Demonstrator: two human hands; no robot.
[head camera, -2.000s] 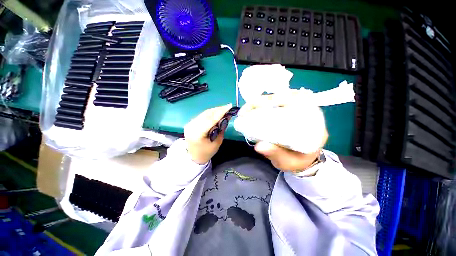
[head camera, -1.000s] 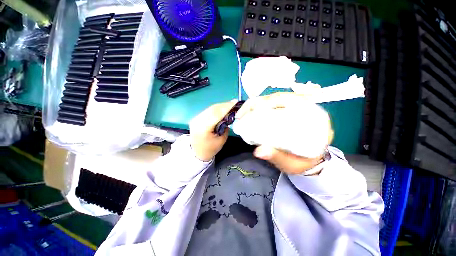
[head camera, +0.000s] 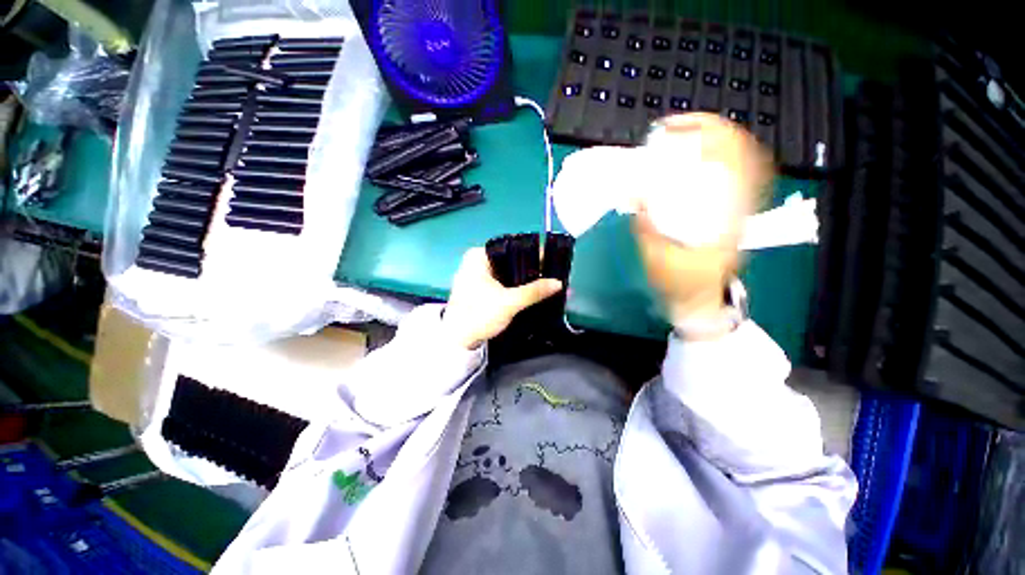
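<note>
My left hand (head camera: 495, 303) holds several black tubes (head camera: 531, 261) fanned side by side above the bench's front edge, with the thumb across them. My right hand (head camera: 699, 242) is raised over the green mat and blurred. It is on the white wiping cloth (head camera: 601, 189), whose tail (head camera: 783, 222) lies out to the right on the mat. The fingers are partly hidden in glare and cloth, so the exact grip is unclear. A loose pile of black tubes (head camera: 425, 169) lies on the mat left of the white cable (head camera: 549, 169).
A lined carton (head camera: 264, 275) with rows of tubes stands at left, a lower carton (head camera: 115, 365) below it. A desk fan (head camera: 436, 51) is at the back. A ribbed parts tray (head camera: 804, 124) holds small pieces. Stacked trays (head camera: 978, 258) are at right, above a blue crate (head camera: 882, 461).
My right hand has moved up and away from my left hand, onto the cloth on the mat. The tubes in my left hand have turned and now show side by side.
</note>
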